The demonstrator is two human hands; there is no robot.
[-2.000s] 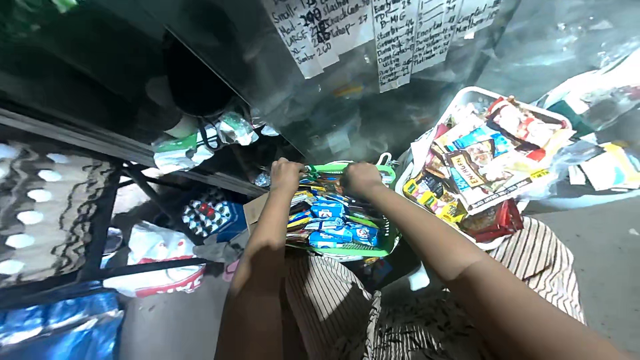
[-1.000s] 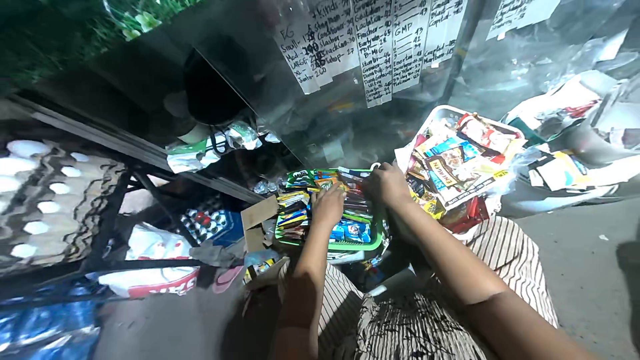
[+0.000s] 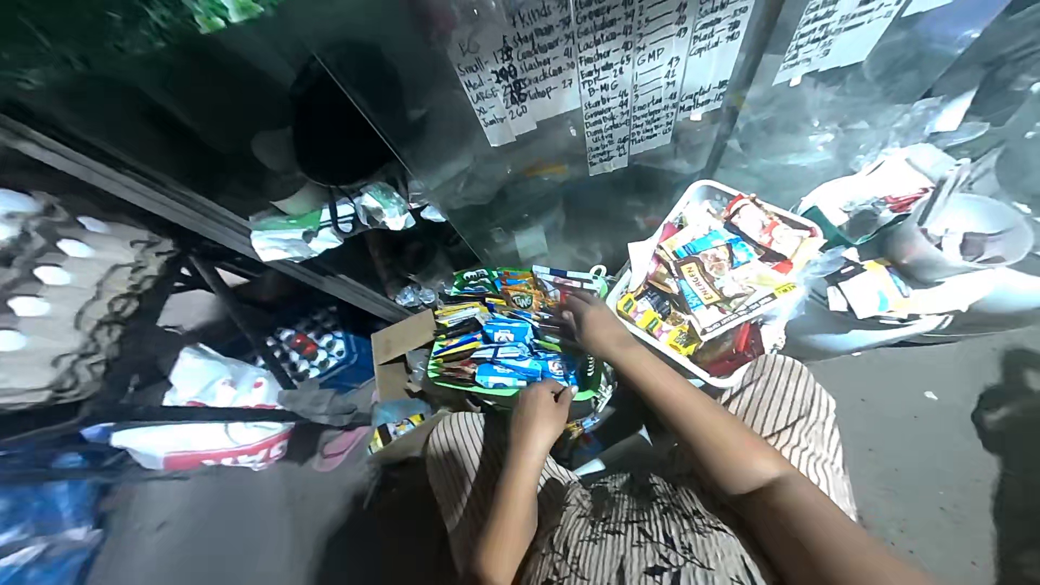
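Observation:
A green basket [image 3: 487, 392] in front of my knees is filled with small packets in rows, with blue packets [image 3: 508, 374] near its front edge. My left hand [image 3: 540, 414] is at the front rim beside the blue packets, its fingers bent; whether it grips anything is unclear. At the basket's right side, my right hand [image 3: 591, 325] reaches over the packets with its fingertips among them, and its hold is hidden. Orange packets [image 3: 522, 299] and green packets [image 3: 475, 282] lie toward the back. To the right stands a white plastic tub [image 3: 638, 321] heaped with sachets and packs.
Behind the basket is a glass panel with handwritten paper lists [image 3: 605, 89]. An opened cardboard box [image 3: 406, 337] stands left of it. Farther left are a blue bottle crate [image 3: 357, 357], plastic bags [image 3: 203, 443], a pink slipper [image 3: 340, 448] and egg trays [image 3: 81, 325]. White pails [image 3: 959, 236] stand at right.
My left hand has moved from over the packets to the basket's front rim. My right hand has shifted from the back rim to over the packets at the right side.

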